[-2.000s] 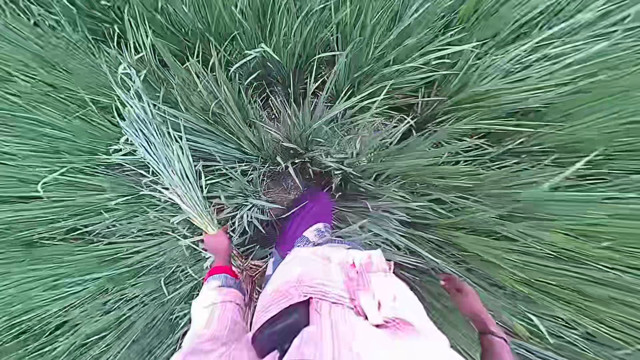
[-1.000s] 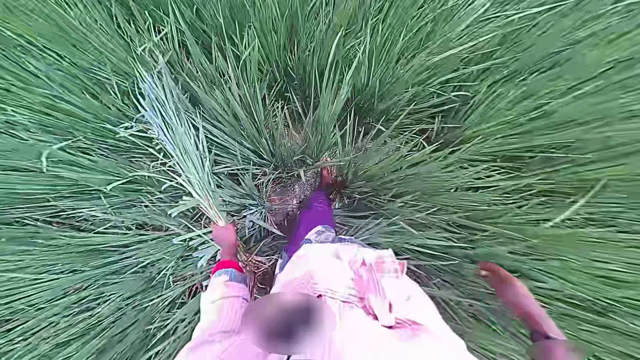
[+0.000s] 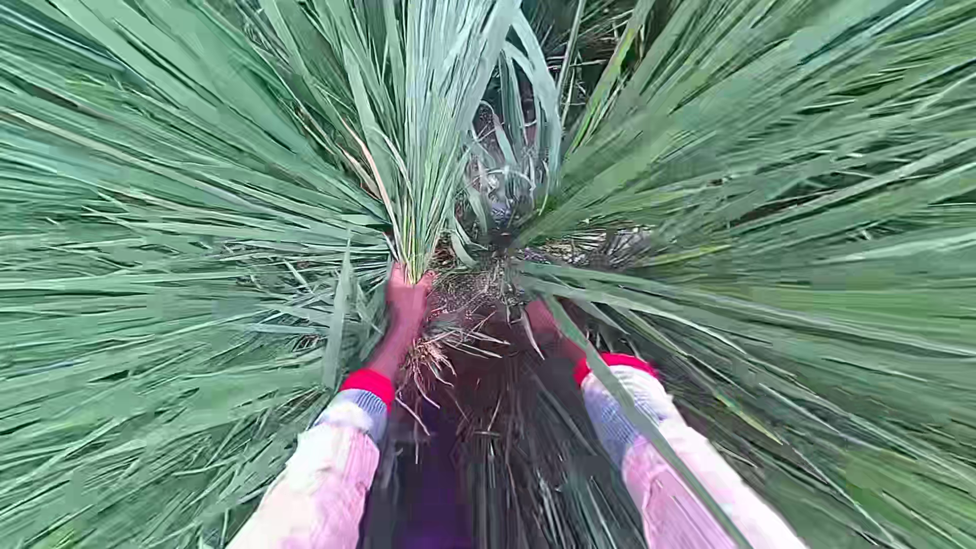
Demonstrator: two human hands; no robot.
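My left hand [image 3: 407, 299] grips a bundle of long green grass stalks [image 3: 427, 168] near their base; the blades fan upward from the fist and thin roots or dry stems hang below it. To the right, my right hand [image 3: 545, 320] is low at the base of the standing grass [image 3: 656, 198], partly behind blades. Its fingers are hidden, so whether it holds anything does not show. Both wrists have red cuffs, and one long blade crosses my right sleeve.
Tall green grass leans outward on both sides. Between the hands lies dark soil [image 3: 488, 335] with dry stems and roots. Dark purple cloth [image 3: 435, 488] shows at the bottom, below my left hand.
The view is now much closer to the ground. My right hand, out at the right side before, has come in to the grass base near my left hand. My left hand still holds the bundle.
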